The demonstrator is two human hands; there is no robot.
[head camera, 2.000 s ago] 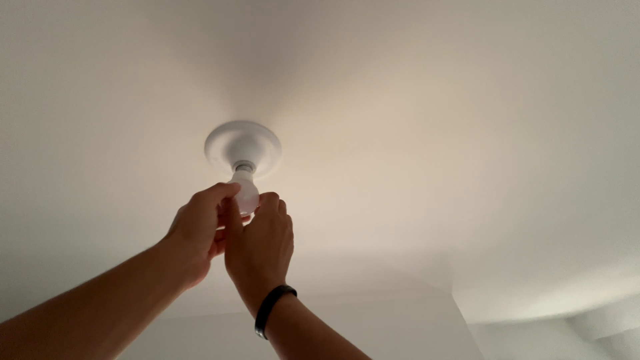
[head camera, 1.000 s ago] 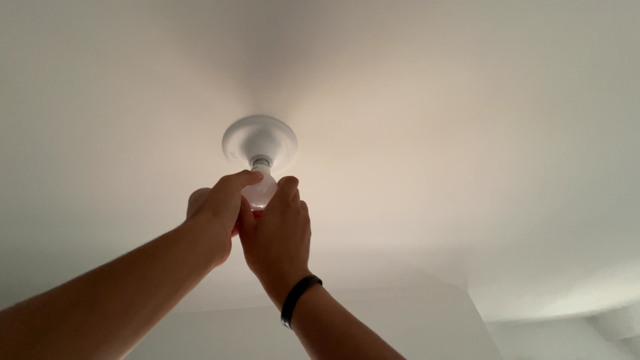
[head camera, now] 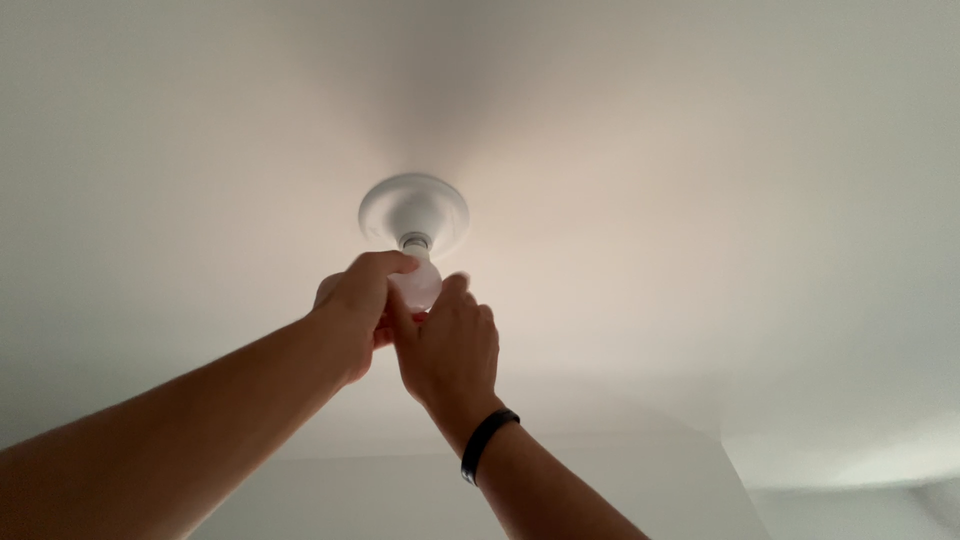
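Note:
A white light bulb hangs below a round white ceiling lamp holder, its metal screw base partly showing at the socket. My left hand grips the bulb from the left, the thumb lying on its upper part near the neck. At the bulb's lower right is my right hand, its thumb and fingers around the lower part; whether it presses on the glass cannot be told. Some fingertips of both hands are hidden behind the bulb and the hands. A black band circles my right wrist.
The pale ceiling surrounds the lamp holder, with a dark shadow above it. A wall meets the ceiling along the lower part of the view, with a corner at the lower right.
Both hands have stayed at the bulb. My right hand's fingers have opened somewhat away from the bulb's right side, and more of the glass shows now.

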